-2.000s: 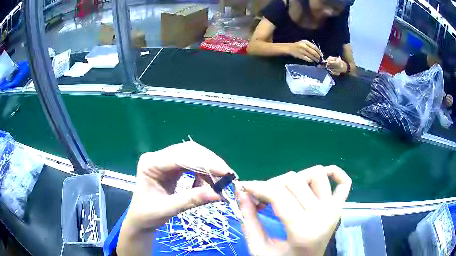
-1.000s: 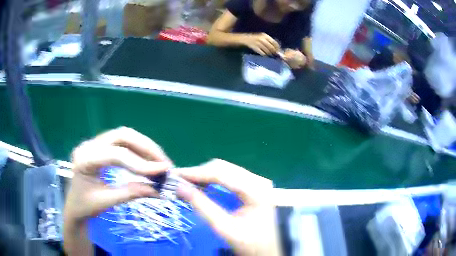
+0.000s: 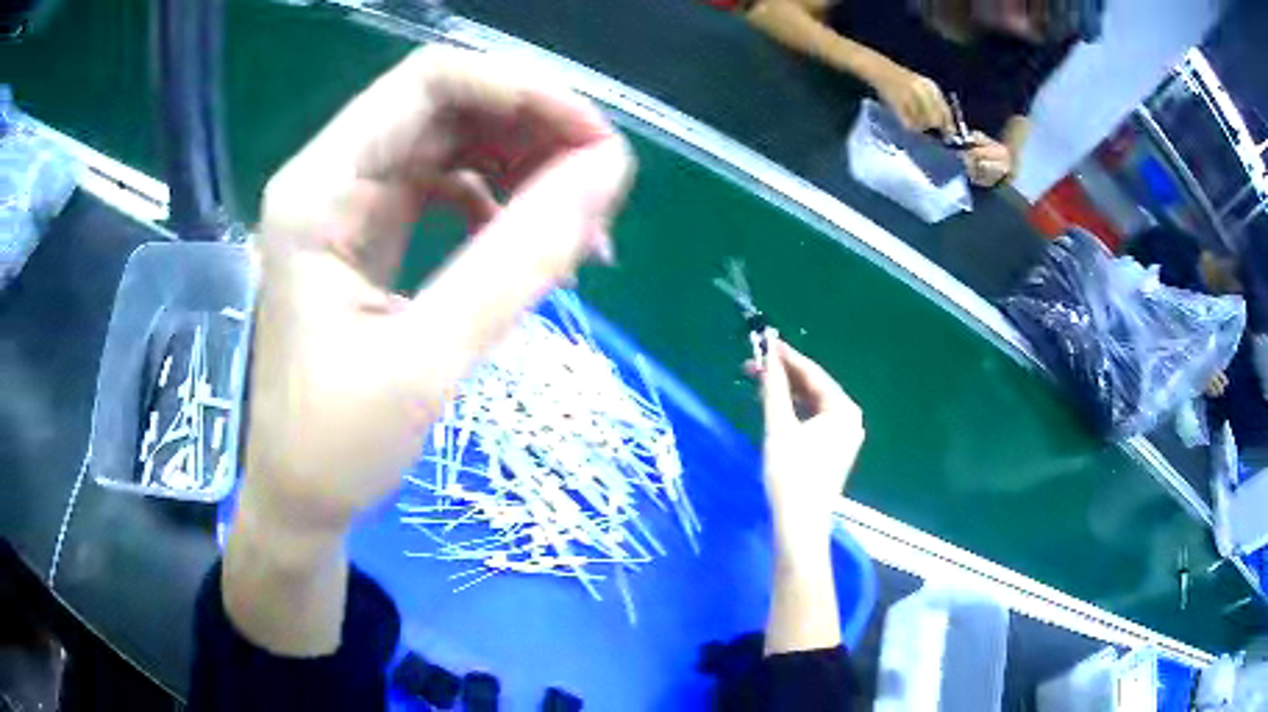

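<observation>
My left hand [image 3: 403, 292] is large, raised and blurred over the left of the blue tray [image 3: 542, 654]. Its thumb and index finger curl into a ring; I see nothing between them, but cannot tell if the tips touch. My right hand [image 3: 809, 445] pinches a wired assembly at its fingertips, over the green belt. The assembly's black housing [image 3: 758, 323] is uppermost in the pinch, with thin pale leads sticking out beyond it. White lead wires [image 3: 549, 466] lie heaped in the tray. Several loose black housings [image 3: 480, 689] lie at its near edge.
A clear tub [image 3: 174, 369] with slim white and dark pieces stands left; another clear tub [image 3: 943, 647] stands right. The green belt [image 3: 973, 445] has pale rails and a metal post [image 3: 191, 111]. Across it are a person's hands, a white-filled tub [image 3: 907, 164] and a bag [image 3: 1112, 327].
The hands were together at the black housing and are now apart. The right holds the assembly out over the belt; the left has lifted away. The view has tilted down, showing more tray.
</observation>
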